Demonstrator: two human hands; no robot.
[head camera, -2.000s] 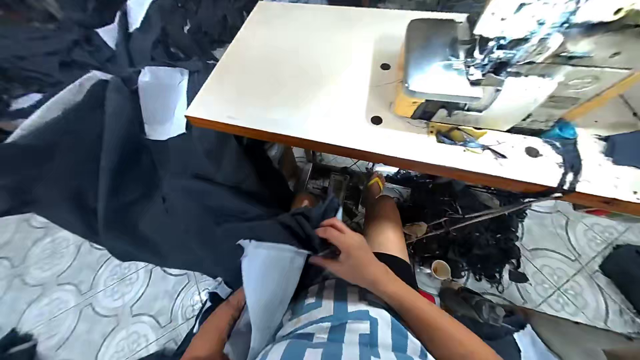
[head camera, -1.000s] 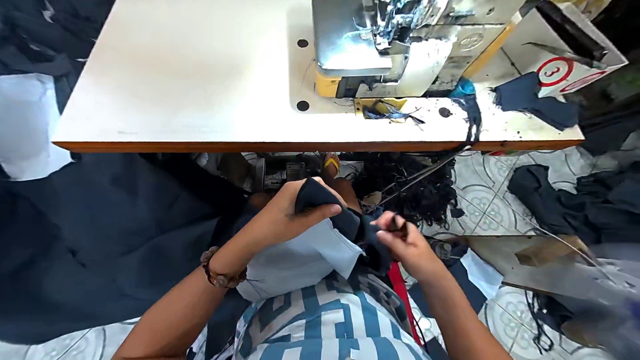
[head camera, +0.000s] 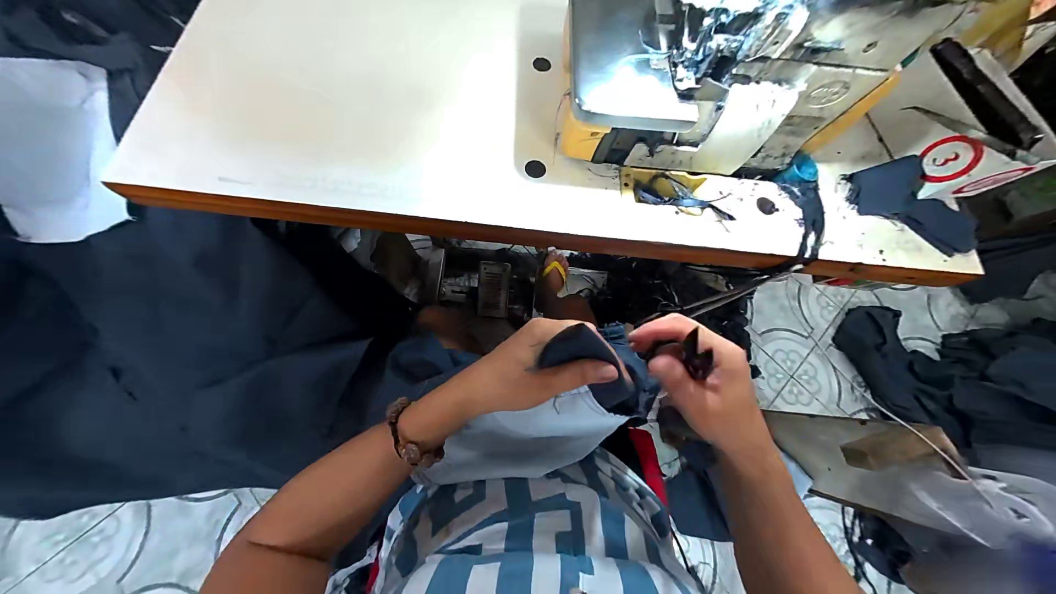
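My left hand (head camera: 536, 367), with a bracelet at the wrist, grips a folded edge of dark navy fabric (head camera: 582, 351) between thumb and fingers. A light grey-white cloth piece (head camera: 528, 437) joined to it hangs below over my lap. Just to the right, my right hand (head camera: 693, 371) pinches a small black item (head camera: 697, 355), perhaps thread snips or a scrap; which one I cannot tell. Large dark fabric (head camera: 165, 355) spreads from my lap to the left. Beyond the hands stands an industrial sewing machine (head camera: 635, 91), its needle area lit.
The white sewing table (head camera: 355, 107) has a wooden front edge above my knees. Small scissors or snips (head camera: 676, 194) lie in a yellow-edged recess. Fabric scraps (head camera: 916, 198) and a box (head camera: 973, 161) are at the right. A wooden bench (head camera: 833, 462) and dark cloth (head camera: 949, 371) are right below.
Two seconds ago my left hand was low beneath the cloth; now it holds the folded edge up front. My right hand has moved off the cloth to its right. The view has shifted right.
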